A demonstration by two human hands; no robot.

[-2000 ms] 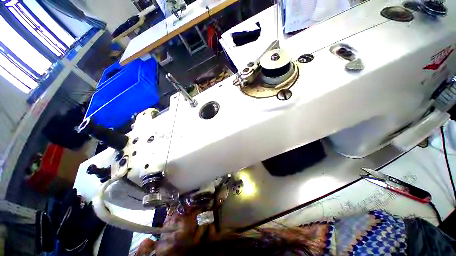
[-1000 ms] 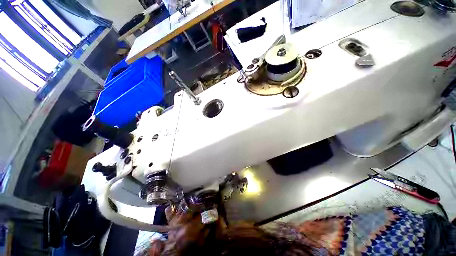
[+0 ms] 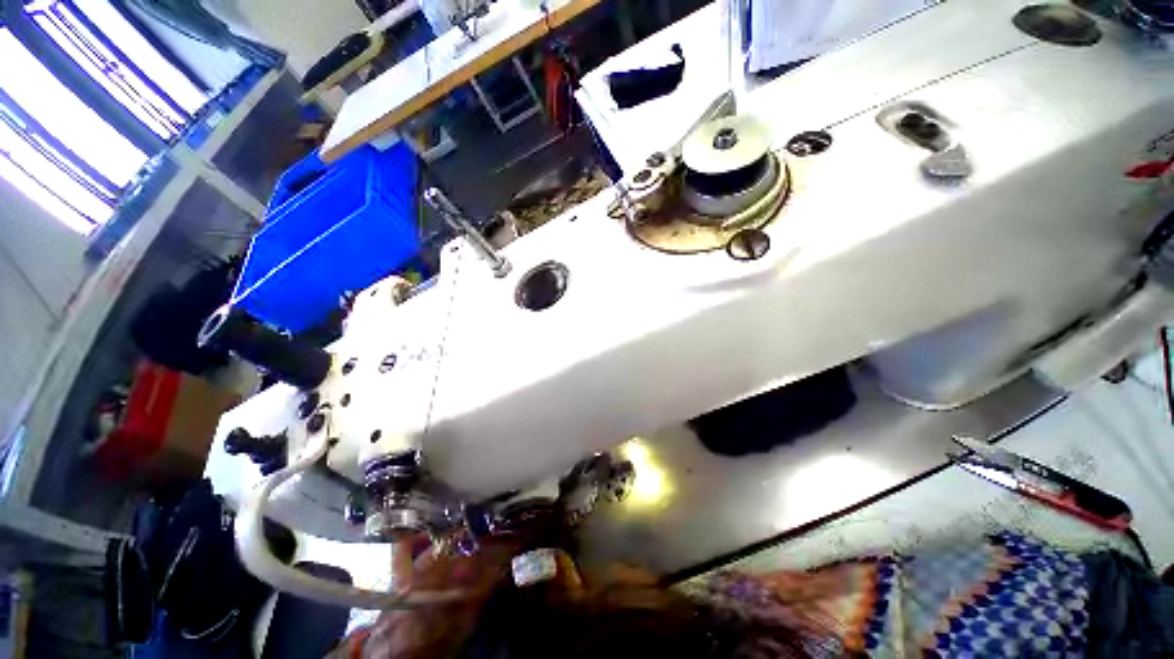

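My right hand [image 3: 515, 603] is a blurred brown shape at the bottom, under the needle end of the white sewing machine [image 3: 721, 341]. A patterned sleeve runs from it to the right. My left hand [image 3: 444, 579] seems to be beside it, blurred and cut by the bottom edge. The machine head, its pale curved guard [image 3: 264, 534] and dark strands hide most of both hands. Whatever they hold cannot be made out. A small pale square [image 3: 532, 566] shows between the fingers. A bright lamp spot lies right of the needle area.
A black panel [image 3: 776, 412] lies behind the machine arm. Thread snips [image 3: 1043, 483] with red and black handles lie at right. Dark part-sewn pieces [image 3: 193, 566] are piled at lower left. A blue bin [image 3: 335, 238] and red box [image 3: 161, 418] stand beyond.
The view has shifted slightly, so the machine sits a little differently in the picture. The blurred hands have shifted slightly under the machine head. The snips and black panel lie as before.
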